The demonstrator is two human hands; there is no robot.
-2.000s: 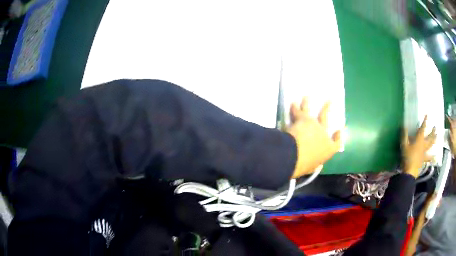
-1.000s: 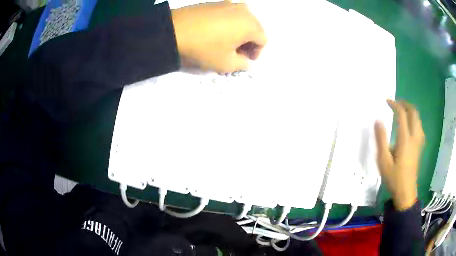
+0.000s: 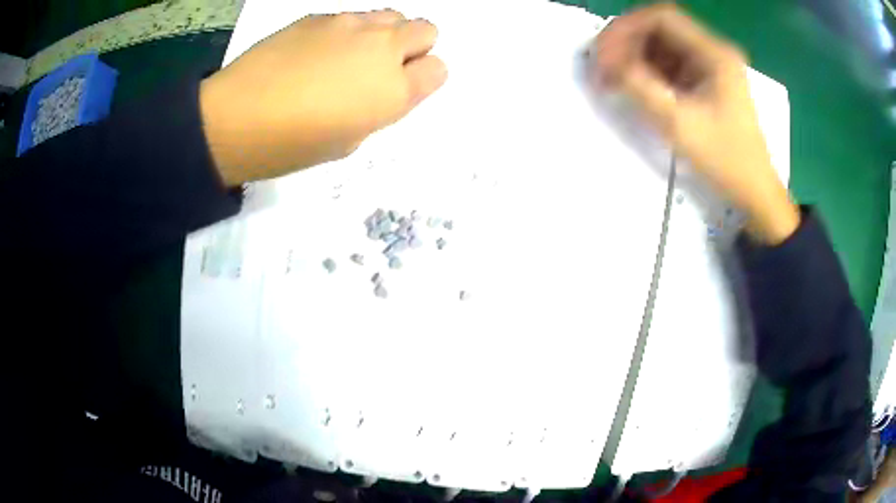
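Observation:
Several white power strips (image 3: 491, 373) lie side by side like one sheet, with a dark gap towards the right. Loose tiny grey pieces (image 3: 395, 236) lie in a heap on the white backs, left of centre. My left hand (image 3: 329, 93) is over the upper left of the strips, back of the hand up, fingers curled; its fingertips are hidden. My right hand (image 3: 683, 93) is blurred over the upper right strips, thumb and fingers bent together; whether it pinches a piece cannot be seen.
A blue parts tray (image 3: 95, 90) with grey pieces stands at the upper left, by a pale yellowish line (image 3: 128, 31). The green bench top (image 3: 830, 128) shows at the right. Cord ends (image 3: 671, 482) and a red bin (image 3: 722, 481) show at the bottom edge.
My left hand has moved left, uncovering the heap of grey pieces. My right hand has moved from the strips' right edge up and left over the upper strips. The view has shifted.

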